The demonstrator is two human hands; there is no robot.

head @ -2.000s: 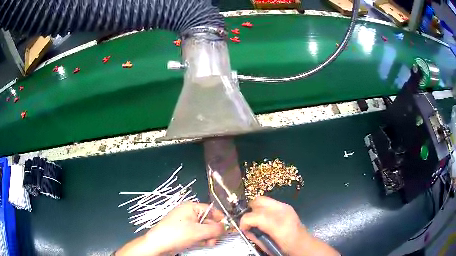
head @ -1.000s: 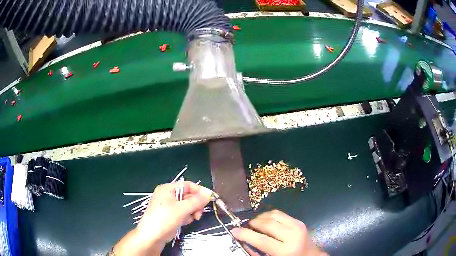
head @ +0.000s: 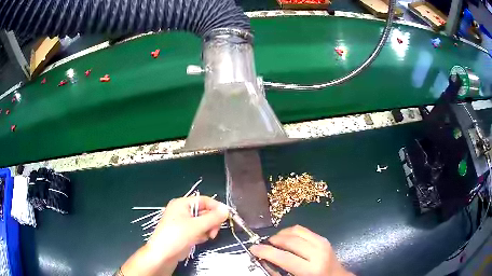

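My left hand (head: 186, 223) is pinched at the fingertips beside the iron tip, with white lead wires (head: 193, 251) bunched in it, sticking out above and below the fingers. What sits right at the fingertips is too small to tell. My right hand (head: 295, 251) holds the soldering iron (head: 245, 230), its metal tip pointing up and left to the left fingertips, a thin tube alongside. Wispy smoke rises from the tip over the brown-grey work plate (head: 248, 188). Small gold and copper-coloured contacts (head: 296, 193) are heaped right of the plate. More white wires (head: 229, 263) lie in front.
The clear-grey fume hood (head: 234, 116) stands above the plate, on a black ribbed hose (head: 135, 17). A loose wire pile (head: 148, 215), bundled wires (head: 48, 190) and a blue bin (head: 12, 232) are at left. The black solder feeder (head: 448, 161) is at right. Red parts (head: 104, 78) lie on the green belt.
My left hand rose from low beside the plate to the raised iron tip; both hands have barely moved in the last second. Smoke now shows. The red parts moved left on the belt.
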